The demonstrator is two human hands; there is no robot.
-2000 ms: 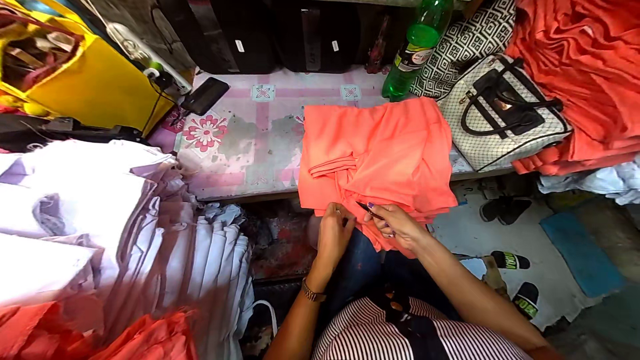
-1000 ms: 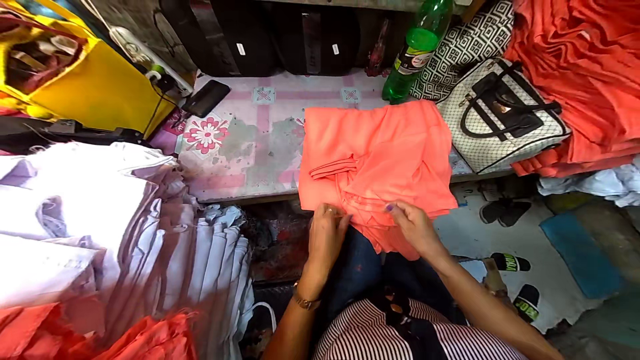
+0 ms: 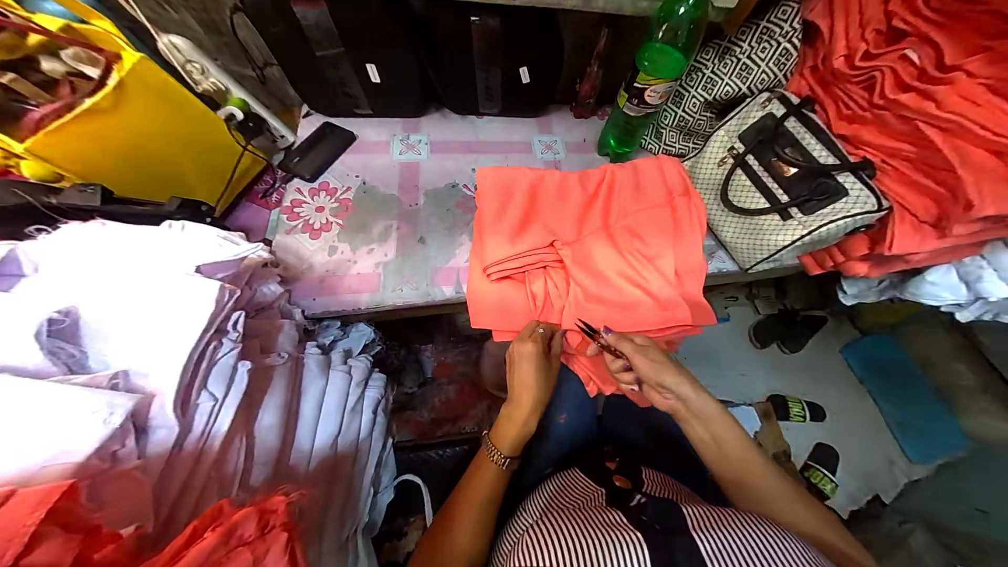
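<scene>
A folded coral garment (image 3: 630, 244) lies at the front edge of the table, and its lower part hangs over my lap. My left hand (image 3: 535, 358), below a wristwatch (image 3: 498, 451), pinches the garment's near edge with curled fingers. Just to its right, my right hand (image 3: 636, 364) holds small dark thread snips (image 3: 600, 339). Their pointed tips are apart and aim up and left, over the coral cloth. Whether a thread lies between the tips is too small to tell.
Stacked white garments (image 3: 260, 378) fill the left side, below a yellow bag (image 3: 150, 118). Behind are a dark phone (image 3: 319, 151), black cases (image 3: 488, 63) and a green bottle (image 3: 650, 87). A checked handbag (image 3: 787, 189) and a coral cloth pile (image 3: 921, 118) stand right; slippers (image 3: 797, 409) lie on the floor.
The snips show clearly now between my right fingers, while a second ago they were hard to see. My right hand has moved slightly down from the cloth, and the garment stays in place.
</scene>
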